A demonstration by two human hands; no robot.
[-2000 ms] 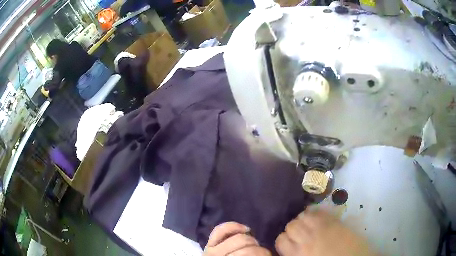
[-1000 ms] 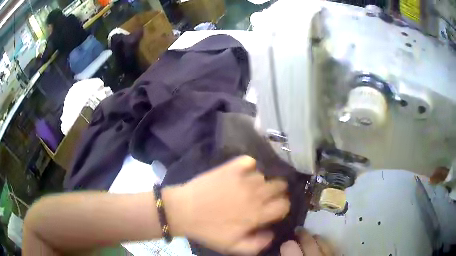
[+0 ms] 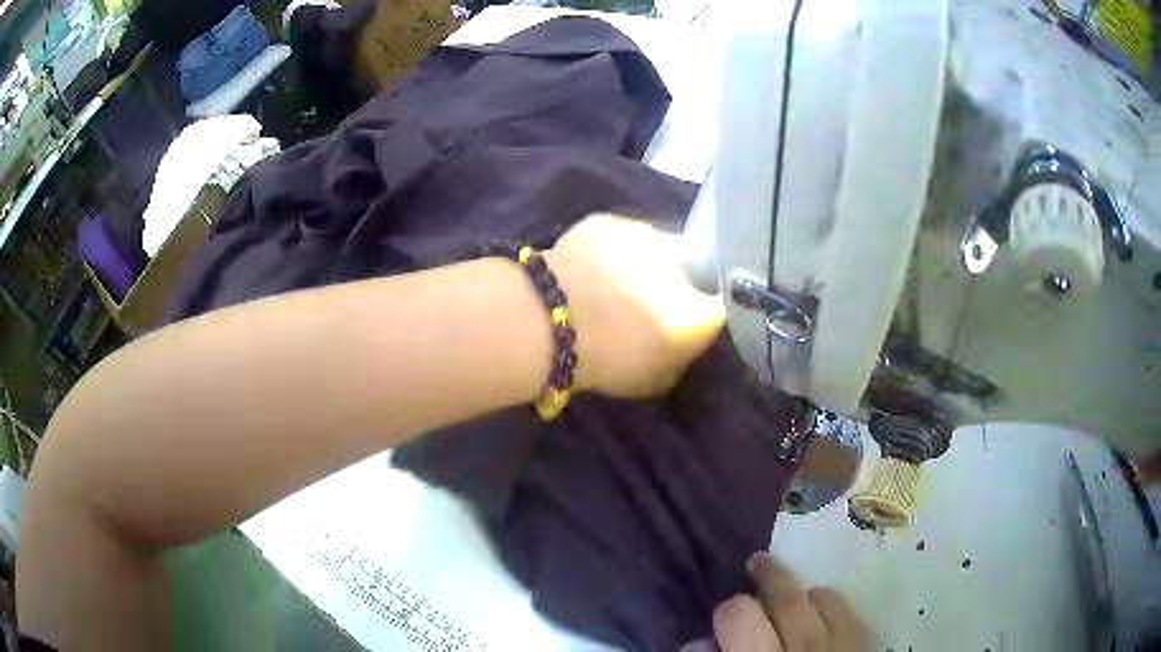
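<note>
The dark purple-brown cloth [image 3: 637, 510] lies across the white table and runs up to the needle area of the sewing machine [image 3: 840, 191]. My left hand [image 3: 637, 306], with a beaded bracelet on the wrist, lies on the cloth just left of the machine head; its fingertips are hidden or washed out by bright light, so its grip is unclear. My right hand [image 3: 783, 618] is at the bottom edge, partly cut off, with its fingertips at the cloth's right edge. The round shiny plate [image 3: 825, 465] shows beside the cloth under the head.
The ribbed tan knob [image 3: 885, 494] and pale tension dial [image 3: 1055, 236] are on the machine head. A slim metal tool [image 3: 1097, 541] lies on the bed at right. A carton [image 3: 166, 268] with white cloth [image 3: 197, 172] stands at left beyond the table.
My left hand came into fuller view over the cloth, then moved up and right towards the machine head. The cloth's near part now spreads flatter. The camera view has shifted.
</note>
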